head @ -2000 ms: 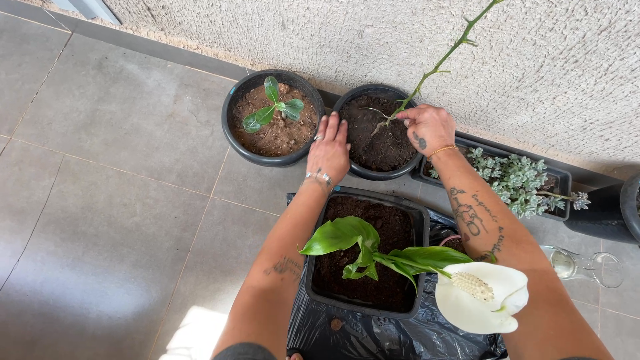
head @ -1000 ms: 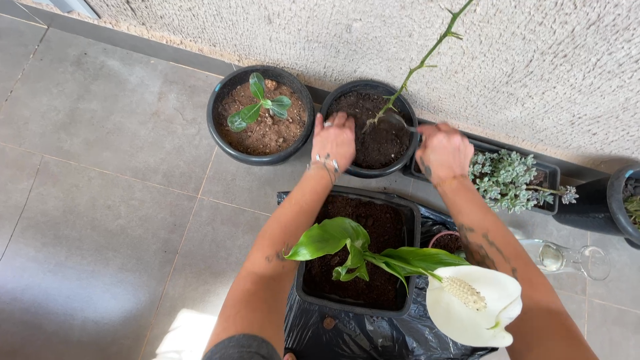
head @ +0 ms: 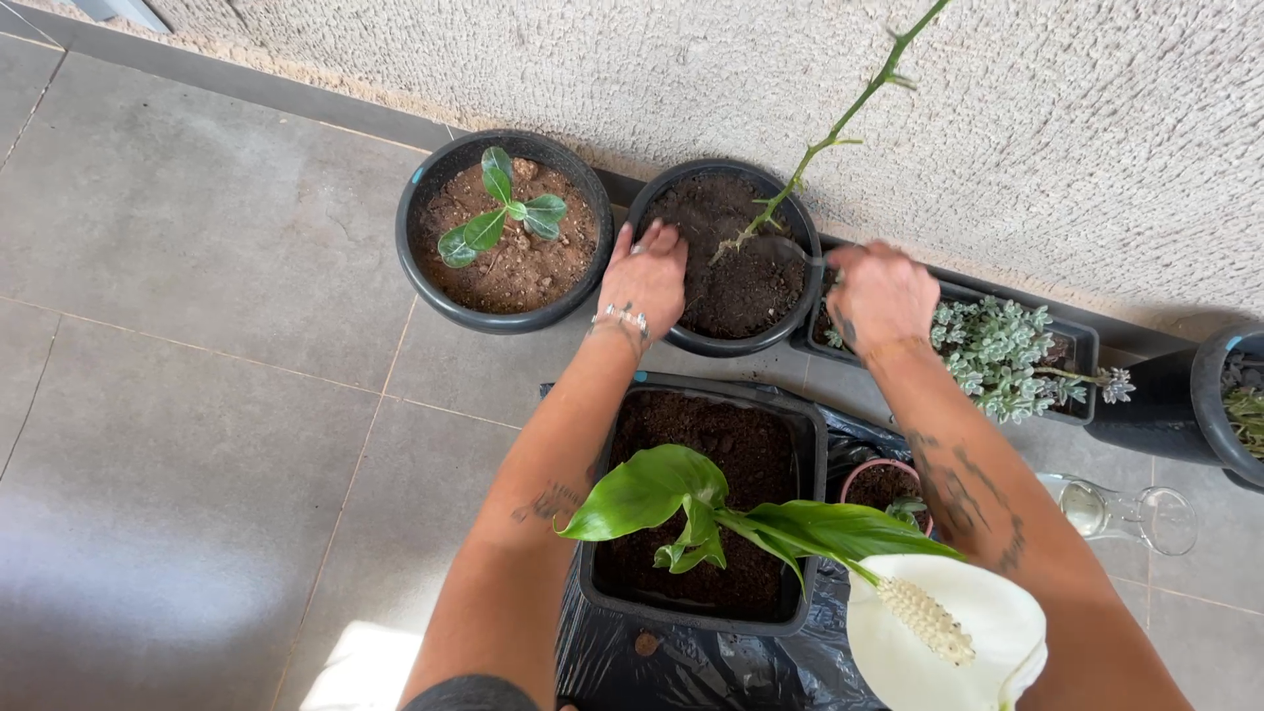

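Note:
A round black pot (head: 726, 346) of dark soil holds a thorny green stem (head: 825, 138), which leans up and right against the wall. At the pot's left rim, my left hand (head: 652, 276) has its fingers over the edge onto the soil, and it wears a bracelet. My right hand (head: 884, 296) is just beyond the right rim, closed on a thin grey utensil (head: 790, 249) whose blurred end reaches the soil near the stem's base; its exact kind is unclear. Below the hands, a square black pot (head: 815, 474) holds a peace lily (head: 652, 489) with a white bloom.
Left of the stem's pot stands another round pot (head: 407, 232) with a small leafy plant (head: 504, 212). To the right are a trough of succulents (head: 997, 355), a tall dark pot (head: 1210, 405), a small pink-rimmed pot (head: 851, 479) and a glass vessel (head: 1096, 509). Black plastic (head: 691, 671) lies underneath.
My right hand has let go of the stem's base and moved right, past the pot's rim, and now holds the grey utensil. My left hand has moved onto the soil's left edge.

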